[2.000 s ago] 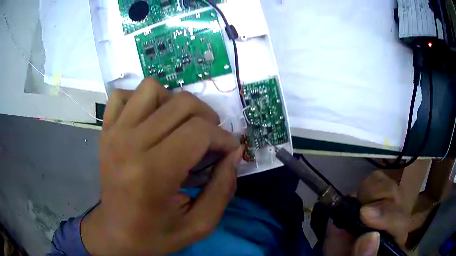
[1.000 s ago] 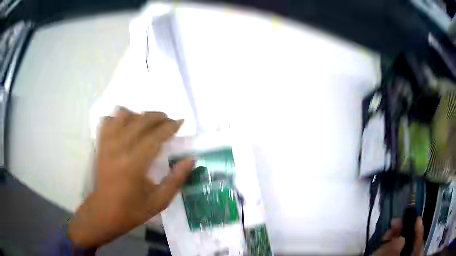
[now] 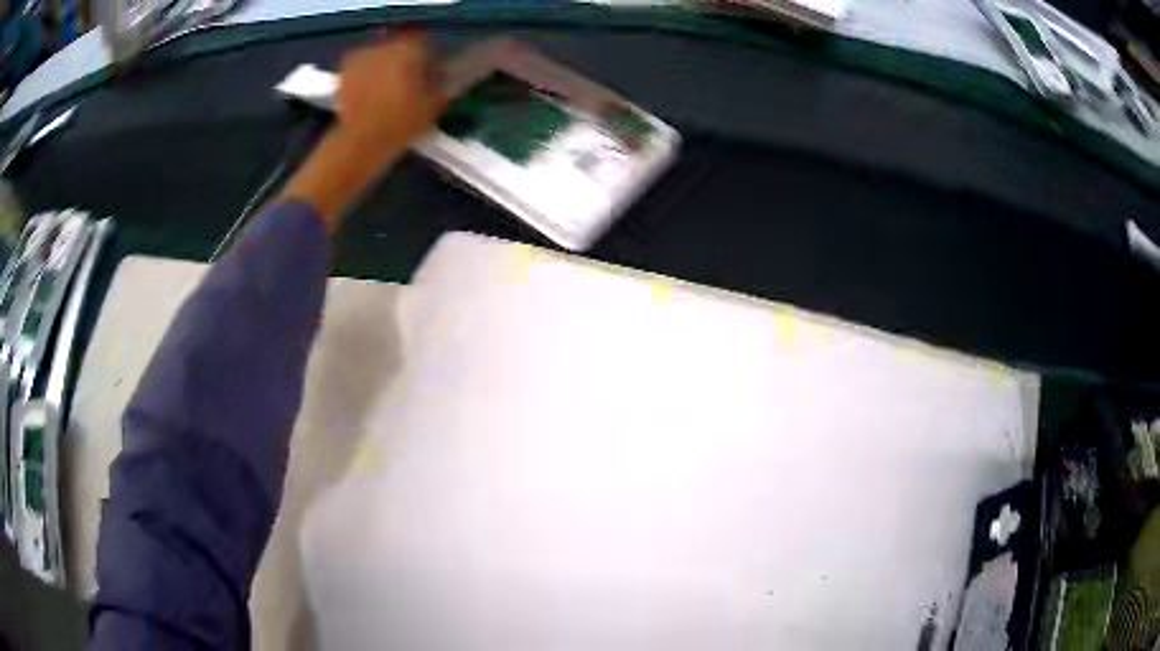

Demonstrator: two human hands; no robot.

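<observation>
A white housing [image 3: 592, 204] with green circuit boards [image 3: 509, 117] inside is over the dark strip beyond the white sheet, at the upper middle. My left hand [image 3: 386, 92] is stretched out and grips the housing's left end, with a white bar [image 3: 309, 85] sticking out to the left of it. The hand and housing are blurred, and the fingers are partly hidden. My right hand is out of the picture.
A white sheet [image 3: 662, 458] is taped on the bench. More white housings stand stacked at the left edge [image 3: 38, 382], and another lies at the upper right [image 3: 1037, 51]. The black soldering station [image 3: 999, 560] and a green block [image 3: 1081, 610] are at the lower right.
The housing has gone from in front of me to the dark strip at the far side, with my left hand on it. My right hand and the soldering iron have left the picture.
</observation>
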